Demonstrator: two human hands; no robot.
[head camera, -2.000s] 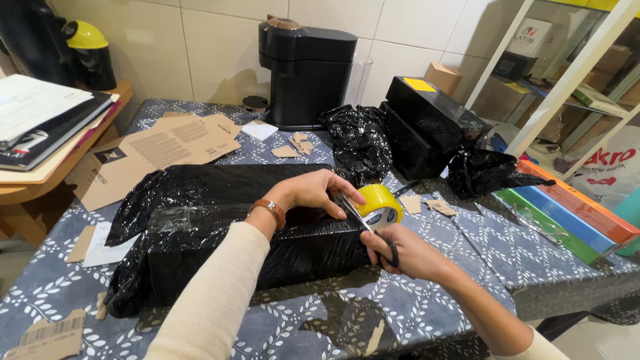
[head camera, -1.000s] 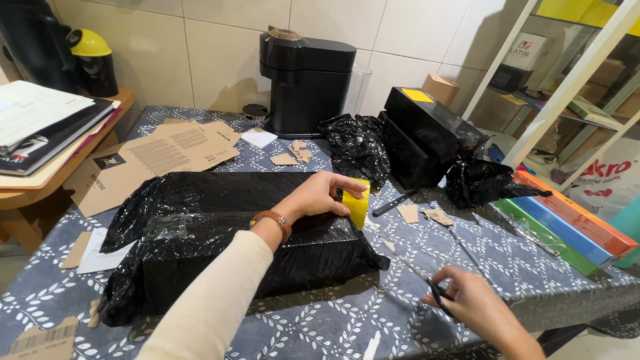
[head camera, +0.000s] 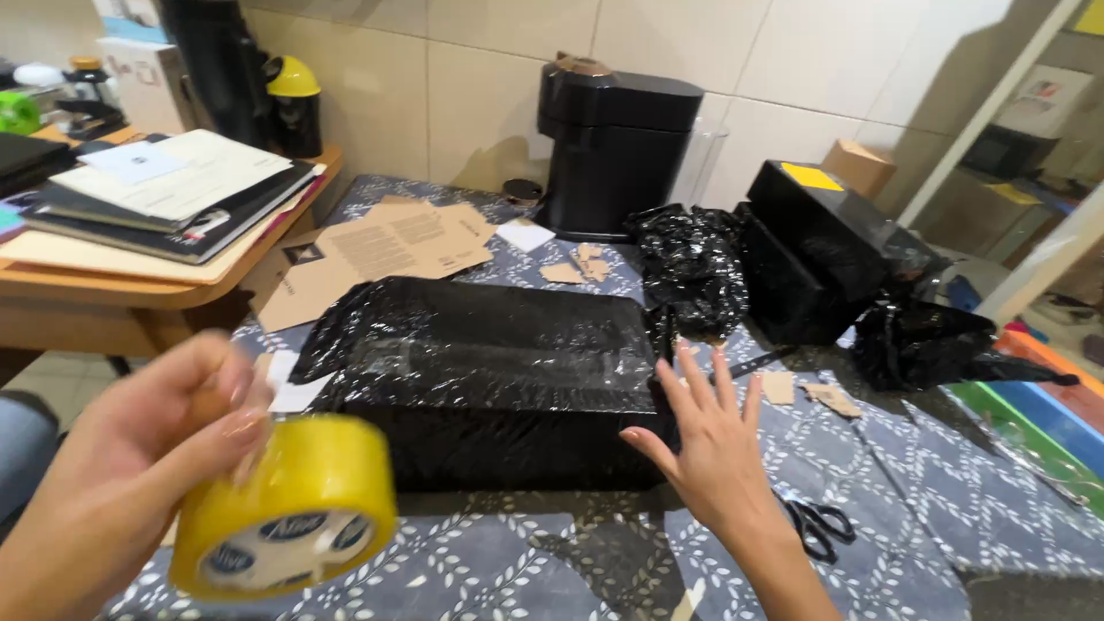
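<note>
A box wrapped in black plastic film lies on the patterned tablecloth, with clear tape along its top. My left hand, slightly blurred, grips a roll of yellow-looking packing tape at the lower left, in front of the box. Fingers spread, my right hand is at the right end of the wrapped box and holds nothing. Black-handled scissors rest on the cloth just right of my right wrist, their blades hidden by it.
Flattened cardboard lies behind the box. A black coffee machine stands by the wall. Crumpled black plastic and another black-wrapped box are at the back right. Papers and folders are stacked on a wooden desk.
The scissors have left my right hand and lie on the cloth; that hand has moved to the box. My left hand has carried the tape roll from the box's right end to the lower left.
</note>
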